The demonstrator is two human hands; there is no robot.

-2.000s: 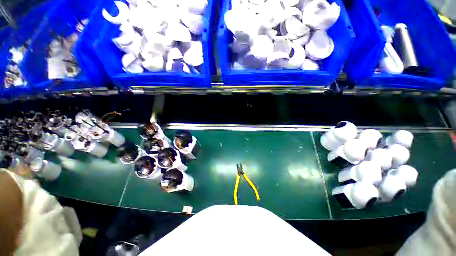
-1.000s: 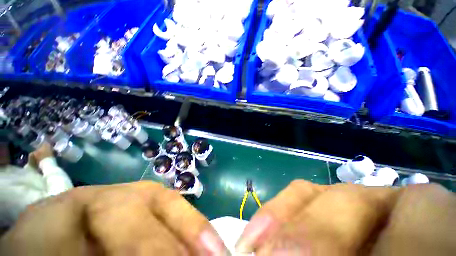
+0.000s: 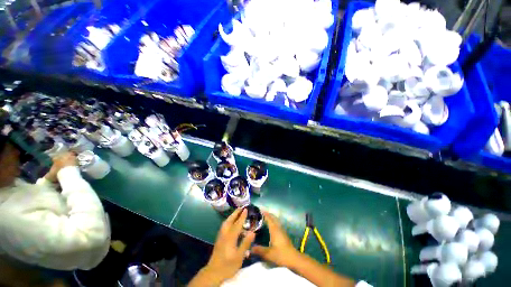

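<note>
My left hand [image 3: 228, 246] and my right hand [image 3: 280, 244] are bare and both close around one open camera unit [image 3: 252, 217], a white cylinder with a dark round top. It is at the near end of a group of similar upright open camera units [image 3: 227, 170] on the green bench. My fingertips are on its two sides; its lower part is hidden. Diagonal cutters [image 3: 314, 240] with yellow handles lie to the right of my right hand, apart from it.
Blue bins [image 3: 314, 115] with white shell covers [image 3: 400, 61] stand behind the bench [image 3: 358, 218]. Finished white camera units [image 3: 448, 238] are grouped at right. More wired open units [image 3: 159, 143] crowd the left. Another person's hand [image 3: 61, 162] and white sleeve are at left.
My hands, large and close to the camera one second ago, are now farther out at the nearest open unit and around it. The view has shifted left, so bench items appear farther right.
</note>
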